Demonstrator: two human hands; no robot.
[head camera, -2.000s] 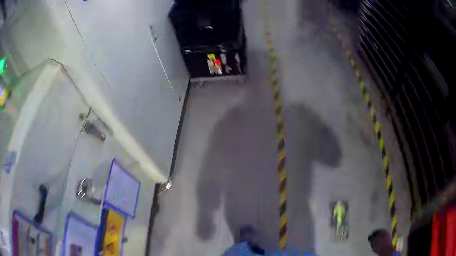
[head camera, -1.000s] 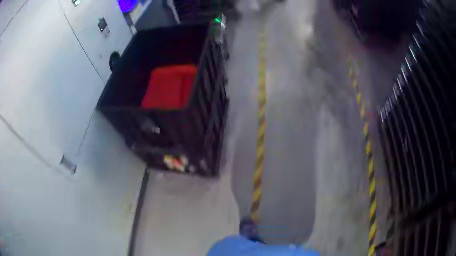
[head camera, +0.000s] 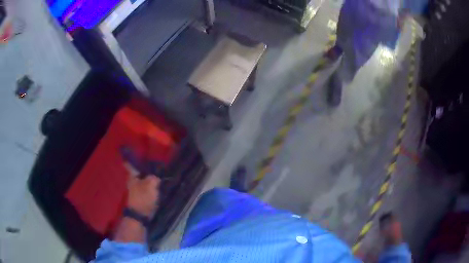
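Observation:
A black bin (head camera: 51, 198) with a bright red panel (head camera: 97, 177) inside is at the lower left. My left hand (head camera: 141, 187), with dark fingertips and a black band on the wrist, is over the bin in front of the red panel. It is blurred, and whether it touches or holds anything cannot be told. My right hand (head camera: 392, 228) is small and blurred at the lower right, with dark fingers, hanging over the floor by the yellow-black tape. Whether it holds anything cannot be told.
A small wooden-topped stool (head camera: 229, 67) stands beyond the bin, beside a bench frame. A person (head camera: 365, 31) is in the aisle at the upper right. Yellow-black tape (head camera: 293, 120) runs along the grey floor. Dark racks (head camera: 447, 123) line the right. A pale cabinet (head camera: 31, 118) is at the left.
The bin is now nearer and lower in view. My left hand has come into view over it. My right hand shows more at the lower right. The stool and the person have come into view.

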